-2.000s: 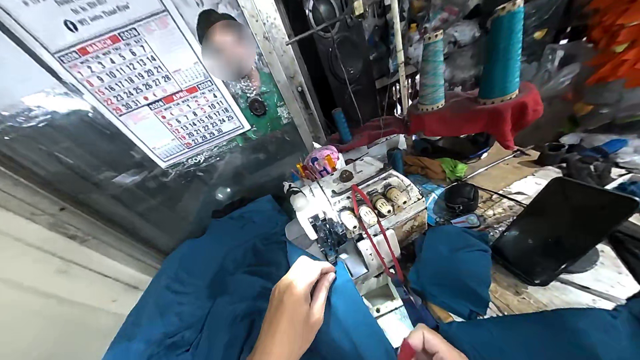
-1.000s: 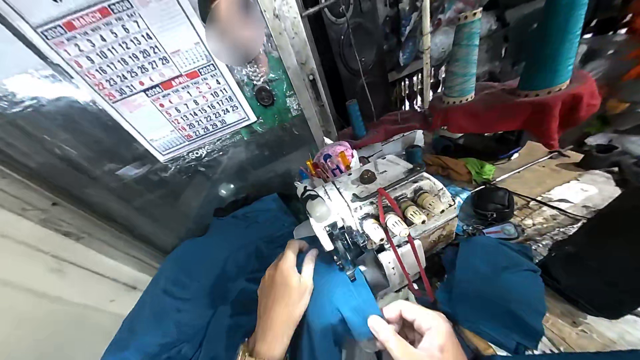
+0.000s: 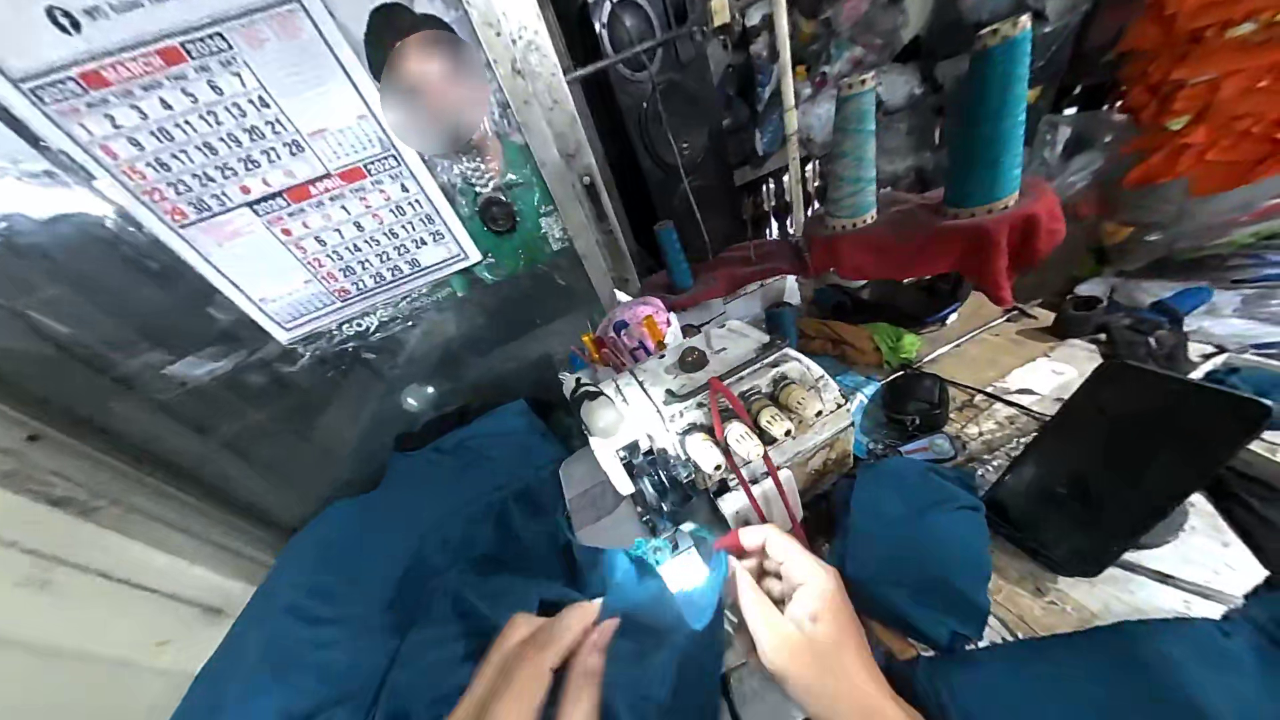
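Observation:
A white overlock sewing machine [image 3: 720, 400] with several tension dials stands in the middle, a red strap [image 3: 757, 470] looped over its front. Blue fabric [image 3: 440, 580] spreads to its left and in front of it. My left hand [image 3: 550, 655] pinches this fabric at the bottom centre, below the machine's needle area. Just right of the needle area, my right hand [image 3: 795, 610] has thumb and index finger close together at the fabric's edge, beside a small red piece at the fingertips; exactly what it pinches is unclear. Bright light falls on the fabric between the hands.
A black tablet-like device [image 3: 1130, 465] lies on the worn wooden table at right, near a small black pouch [image 3: 915, 400] and a bundle of blue fabric [image 3: 908, 550]. Teal thread cones [image 3: 988, 120] stand on red cloth [image 3: 930, 240] behind. A windowed wall with a calendar [image 3: 250, 150] borders the left.
My left hand has moved away from the needle area, down toward the bottom of the view. My right hand has moved up beside the needle area. The fabric edge there is now lifted.

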